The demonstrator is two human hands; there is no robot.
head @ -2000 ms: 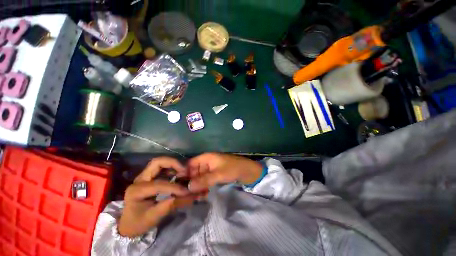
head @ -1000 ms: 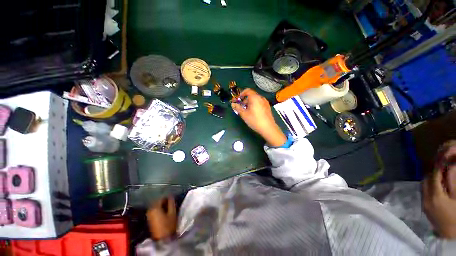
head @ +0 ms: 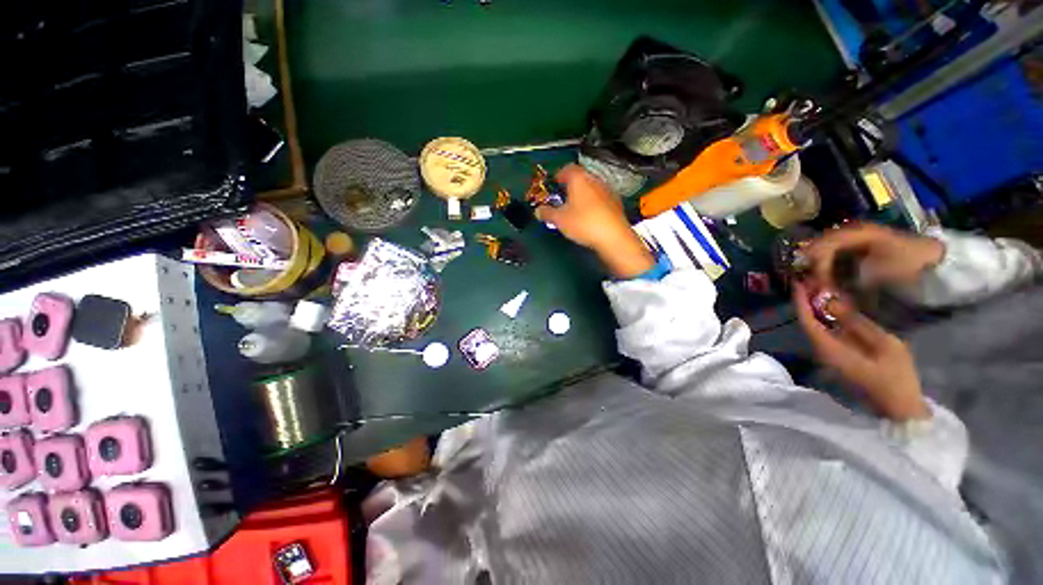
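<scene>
My right hand (head: 589,215) reaches over the green mat. Its fingertips are closed on a small black display module with an orange tail (head: 541,183); whether it is lifted is unclear. More such modules lie just beside it, one (head: 515,210) close to the fingers and one (head: 501,249) nearer me. My left hand (head: 400,457) is low by the bench edge, partly hidden by the sleeve; its fingers and anything in them cannot be made out. A small pink-rimmed housing with circuit board (head: 478,349) lies on the mat near the front edge.
Pink housings (head: 118,445) stand on a white box at left, above a red tray (head: 320,528). Solder spool (head: 286,411), parts bag (head: 383,294) and round dishes stand left. An orange tool (head: 715,169) lies at right. Another person's hands (head: 864,354) work at far right.
My hands came apart from over the lap. My right hand went forward to the modules; my left dropped low to the left. The view swung, bringing another person's hands in at right.
</scene>
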